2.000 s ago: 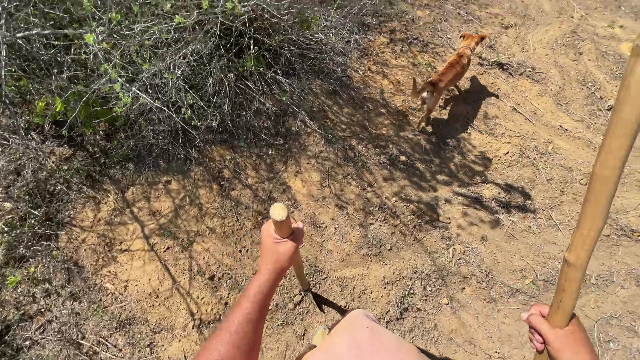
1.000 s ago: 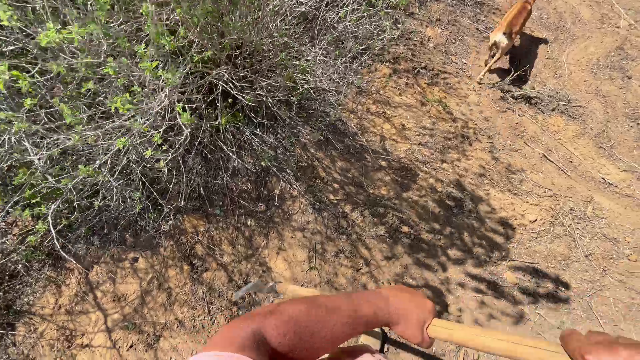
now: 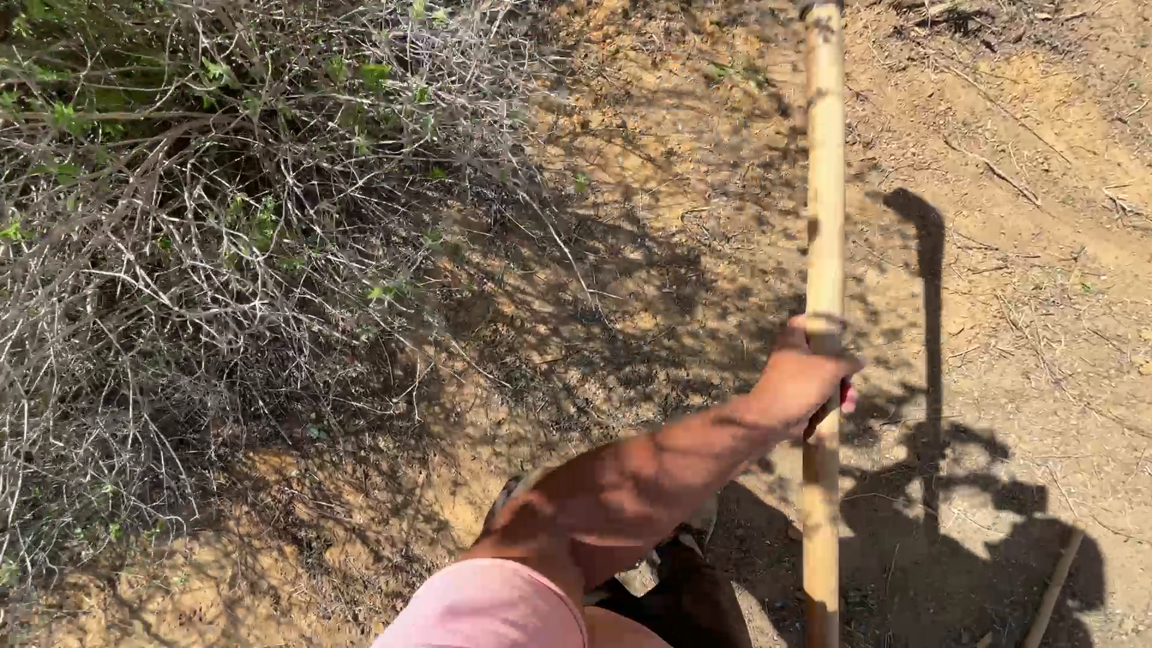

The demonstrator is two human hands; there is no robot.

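Note:
My left hand [image 3: 804, 378] is closed around a long pale wooden pole [image 3: 825, 189], which stands nearly vertical in the view. The pole's top end, with a dark part on it, reaches the upper edge, and its lower end leaves the bottom edge. The left arm in a pink sleeve crosses the lower middle. My right hand is not in view. At the lower right a second wooden stick [image 3: 1055, 585] shows in part, over the shadow on the ground.
A dense bush of dry, thin branches [image 3: 207, 270] with some green leaves fills the left side. Dry dirt ground [image 3: 1080, 315] with twigs lies to the right. A shadow of a person and a bent-ended tool falls at the right.
The pole in my left hand has swung from lying across the lower view to nearly vertical. My right hand and the dog, both seen one second ago, have left the view.

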